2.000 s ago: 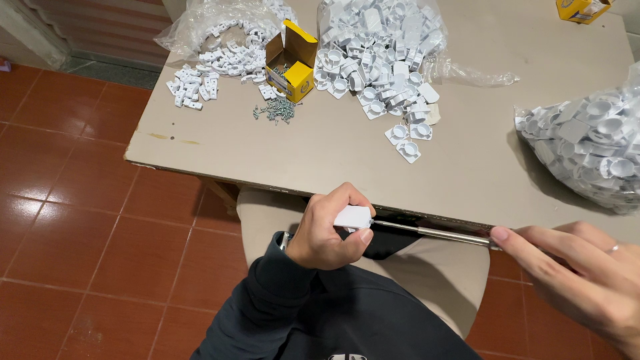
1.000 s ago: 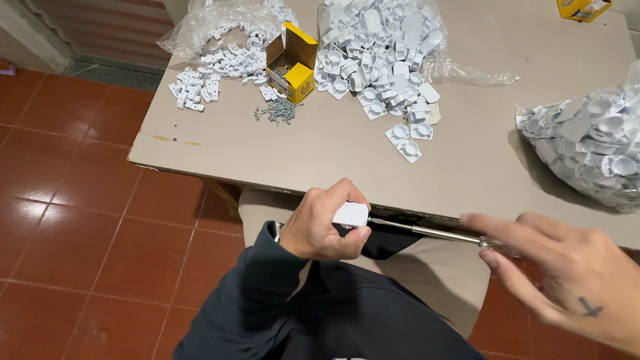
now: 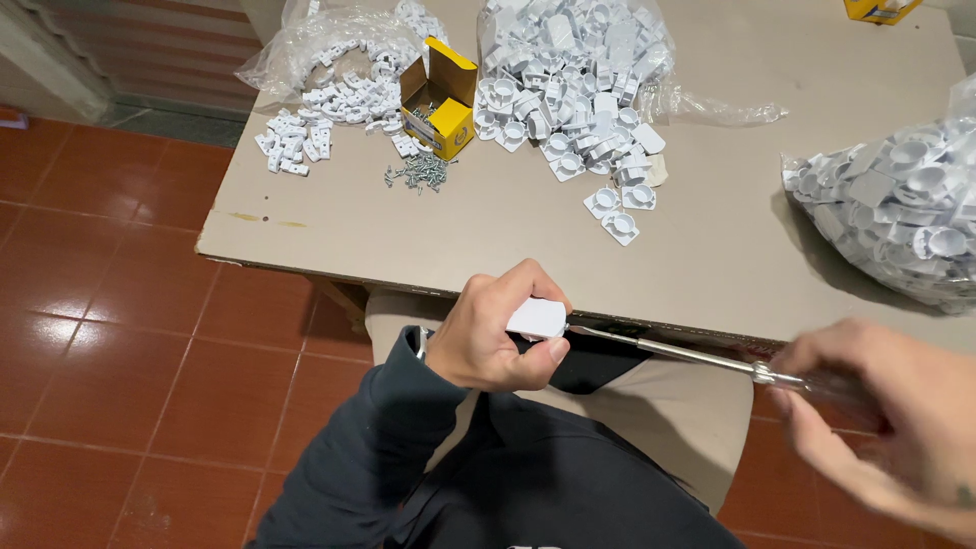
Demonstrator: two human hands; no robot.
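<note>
My left hand grips a small white plastic part between thumb and fingers, just off the table's front edge. The metal tip of a screwdriver meets a small screw at the right end of this part. My right hand, blurred, is around the screwdriver's clear handle at the lower right. Its fingers hide much of the handle. On the table, small metal screws lie in a loose heap before an open yellow cardboard box that holds more screws.
Small white plastic pieces spill from a clear bag at the table's back left. White parts with round cups are heaped at the middle. A full clear bag stands at the right. Another yellow box is at the back edge.
My right hand has shifted on the screwdriver, from fingers stretched along it to fingers curled around its handle. My left hand still holds the white part in about the same place.
</note>
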